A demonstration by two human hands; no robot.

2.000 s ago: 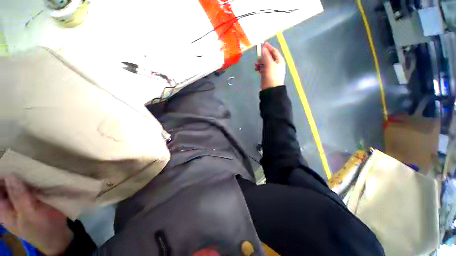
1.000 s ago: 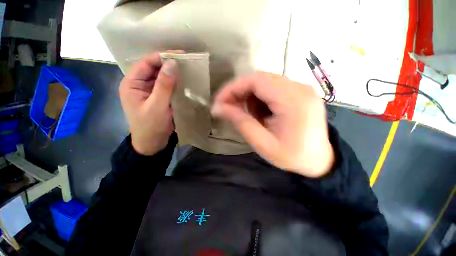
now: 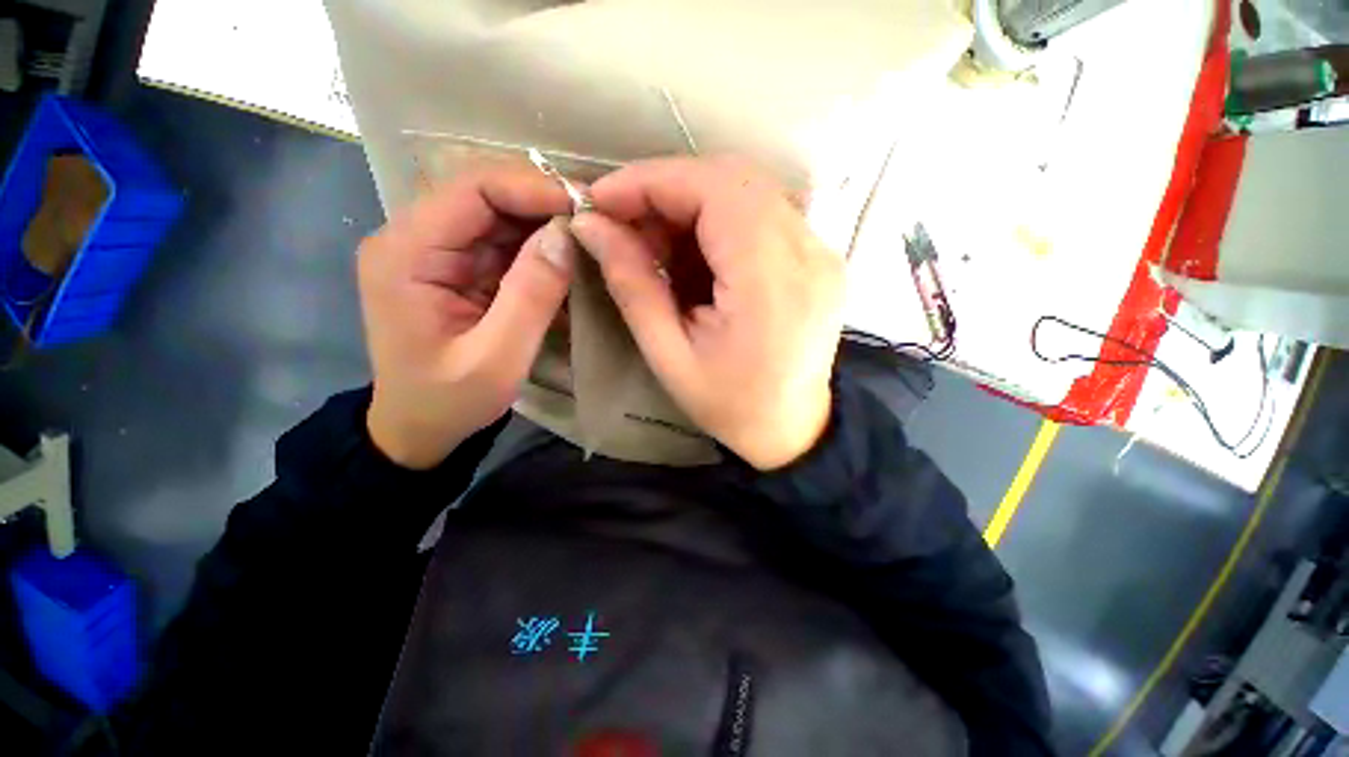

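Note:
A large beige bag body lies over the white table edge and my lap. A smaller beige flap is lifted from it between my hands. My left hand pinches the flap's edge between thumb and fingers. My right hand pinches the same edge just beside it, the fingertips almost touching. A narrow whitish strip sticks up at the fingertips; whether it is tape or the flap's edge I cannot tell. Thread snips lie on the table to the right of my right hand.
The white table has red tape along its right side and a black cord. Part of a machine stands at the top. A blue crate is on the floor at left, with another blue bin below it.
The view has turned back from the floor at right to the bag. My right hand has come in from over the floor and now grips the flap beside my left hand.

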